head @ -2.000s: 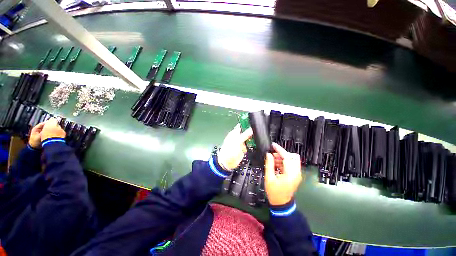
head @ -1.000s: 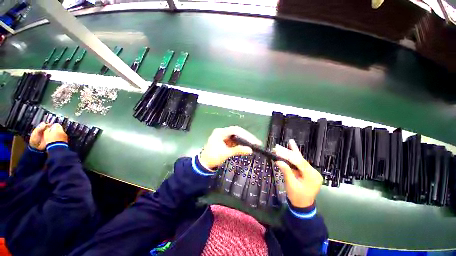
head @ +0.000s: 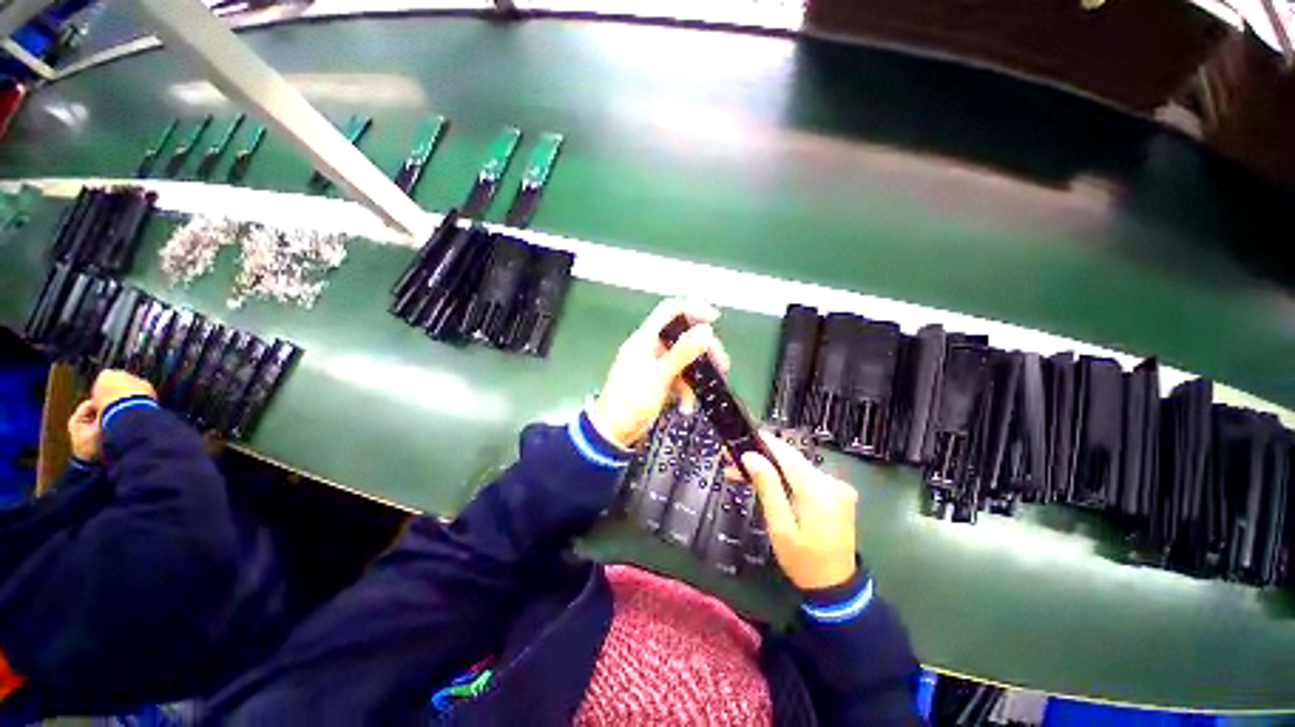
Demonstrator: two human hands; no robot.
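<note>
A black remote control (head: pixel 722 409) is held between both my hands above the bench, slanting, with its button side facing me. My left hand (head: pixel 658 372) grips its far end. My right hand (head: pixel 798 514) grips its near end. Several remotes with small buttons (head: pixel 685 497) lie side by side just below my hands, partly hidden by them. A long row of dark plastic shells (head: pixel 980 412) lies to the right.
Black parts (head: pixel 486 288) lie at centre-left. Green circuit boards (head: pixel 534 173) on dark pieces stand spaced beyond the white strip (head: pixel 639 270). Silvery small parts (head: pixel 288 266) lie at left. A neighbour's hand (head: pixel 108 408) and remotes (head: pixel 178 352) are at far left. A pale post (head: pixel 284 114) slants across.
The shell and green board seen apart at first are no longer visible separately; a black remote is in my hands. It has turned from edge-on to button side up. The neighbour's hands have moved lower.
</note>
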